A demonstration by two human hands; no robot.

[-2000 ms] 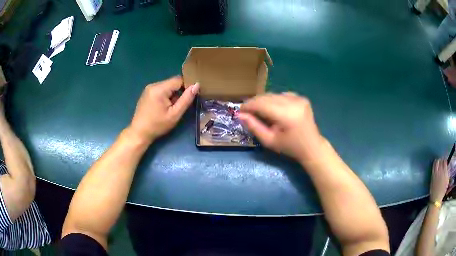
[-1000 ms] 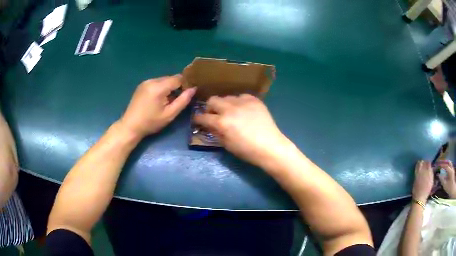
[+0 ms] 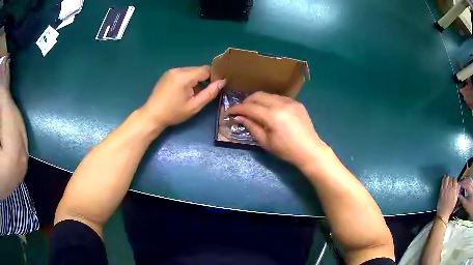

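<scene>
An open retail box (image 3: 259, 72) with a raised brown lid stands on the dark green table in front of me. Shiny clear bagged accessories (image 3: 236, 127) lie at its bottom. My left hand (image 3: 181, 96) pinches the left edge of the raised lid between thumb and fingers. My right hand (image 3: 277, 121) is over the box, its bent fingertips down at the bagged accessories. It covers the right part of the box; whether the fingers grip a bag cannot be told.
Printed cards (image 3: 115, 24) and loose white papers (image 3: 47, 40) lie on the table (image 3: 373, 103) at the upper left. A black stack (image 3: 226, 8) stands at the top edge. People's arms show at the left (image 3: 11, 129) and lower right (image 3: 441, 209).
My right hand has moved from the box's right side over its contents, then slightly back right. My left hand stays on the lid. The camera view has shifted slightly.
</scene>
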